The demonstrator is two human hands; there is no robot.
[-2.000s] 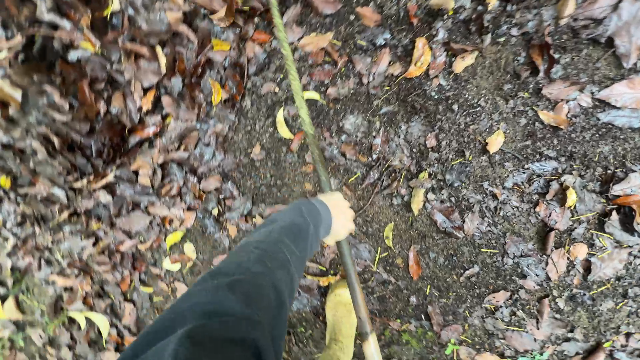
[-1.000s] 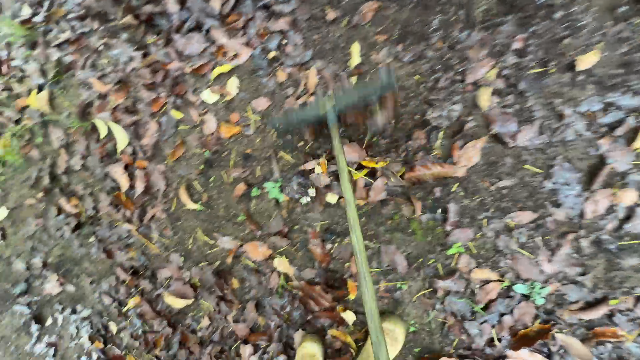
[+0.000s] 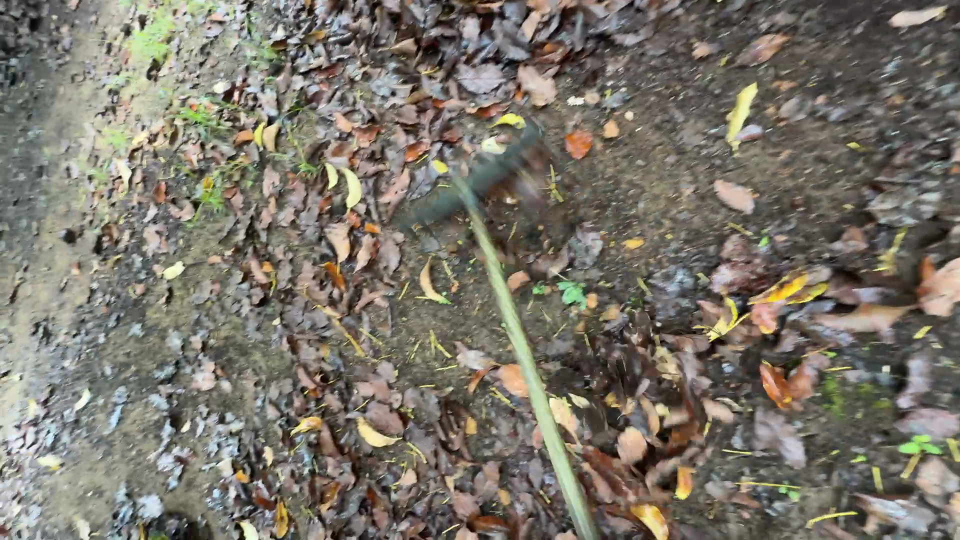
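A rake with a pale wooden handle [image 3: 521, 345] reaches up from the bottom edge, right of the middle. Its dark head [image 3: 476, 180] lies slantwise across the handle's far end, blurred by motion, so its teeth do not show clearly. Brown fallen leaves [image 3: 360, 277] lie under and around the head. Neither my left hand nor my right hand is in the picture, and the part of the handle that is held lies outside the view.
Damp bare soil [image 3: 652, 172] shows at the upper right, with a few scattered leaves. Grass tufts [image 3: 199, 116] grow at the upper left. A small green seedling [image 3: 572, 293] stands right of the handle. More leaves [image 3: 667, 420] cover the lower right.
Two seconds ago a hand gripped the handle; no hand shows now. The rake head, out of view then, is now in view. The shoes seen earlier have left the picture as the view shifted.
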